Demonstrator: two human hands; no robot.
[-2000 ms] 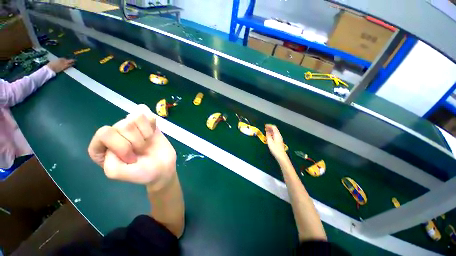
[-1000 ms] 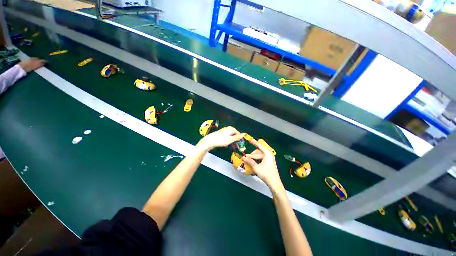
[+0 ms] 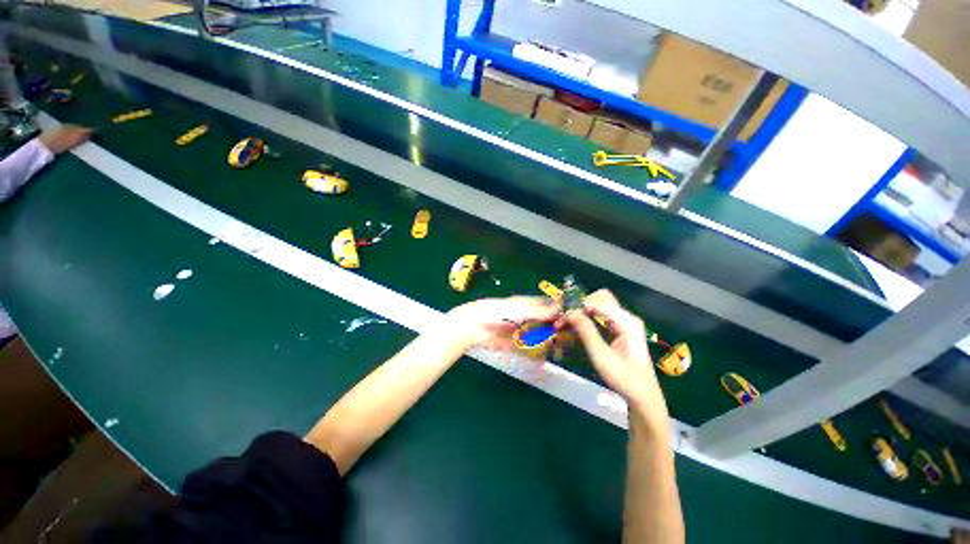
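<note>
A yellow housing (image 3: 535, 336) with its blue inside facing up is held in my left hand (image 3: 492, 322), above the pale edge rail. A small green circuit board (image 3: 572, 294) stands at the fingertips of my right hand (image 3: 620, 342), close beside the housing's right end. The fingers of both hands nearly meet there, and the wires between board and housing are blurred. A yellow strip piece (image 3: 550, 289) shows just behind my hands on the belt, partly hidden by them.
Yellow housings with wires (image 3: 464, 272) and strip pieces (image 3: 421, 223) lie along the green belt on both sides. A grey metal support (image 3: 830, 361) crosses at the right. Another person's hand (image 3: 66, 137) rests at the far left. A yellow forked part (image 3: 635, 163) lies on the far surface.
My left hand has gone from a raised fist to the belt and now holds the housing. The housing has turned from its yellow outside to its blue inside.
</note>
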